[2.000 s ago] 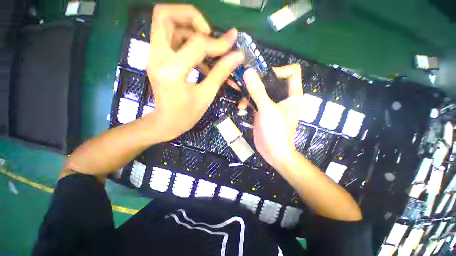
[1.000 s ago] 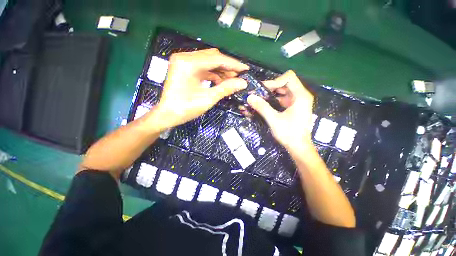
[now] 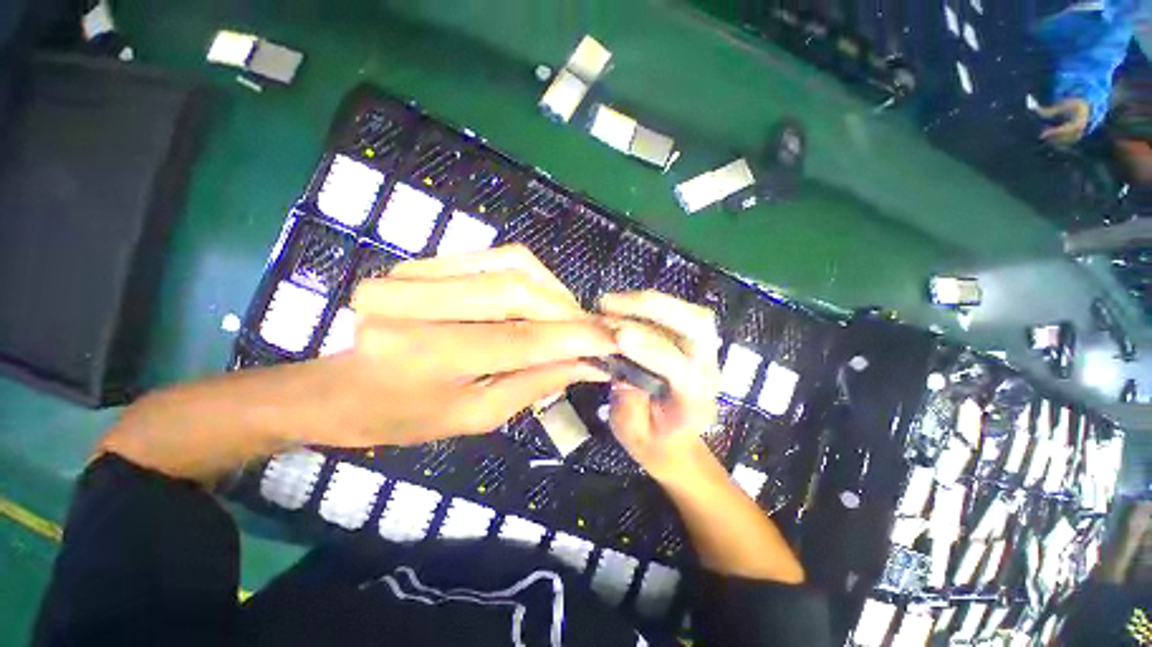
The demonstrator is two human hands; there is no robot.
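Note:
My left hand [image 3: 468, 348] and my right hand [image 3: 663, 379] meet over the middle of the glossy black compartment tray [image 3: 556, 215]. Between their fingertips is a small black housing [image 3: 636, 374], mostly hidden by the fingers; only a dark edge shows. The circuit board cannot be seen. A two-part piece [image 3: 564, 427] lies on the tray just below the hands, partly covered by them. White squares [image 3: 411, 216] sit in rows in the tray's pockets.
A dark tray [image 3: 76, 240] lies at the left. A parts tray [image 3: 998, 506] crowded with white pieces is at the right. Several two-part pieces [image 3: 632, 135] and a small black block [image 3: 790, 145] lie on the green bench beyond. Another person's hand [image 3: 1068, 120] and blue sleeve show at the upper right.
The view has shifted and now shows another person at the upper right. My hands have closed together around the housing, and the blue board seen earlier is now hidden.

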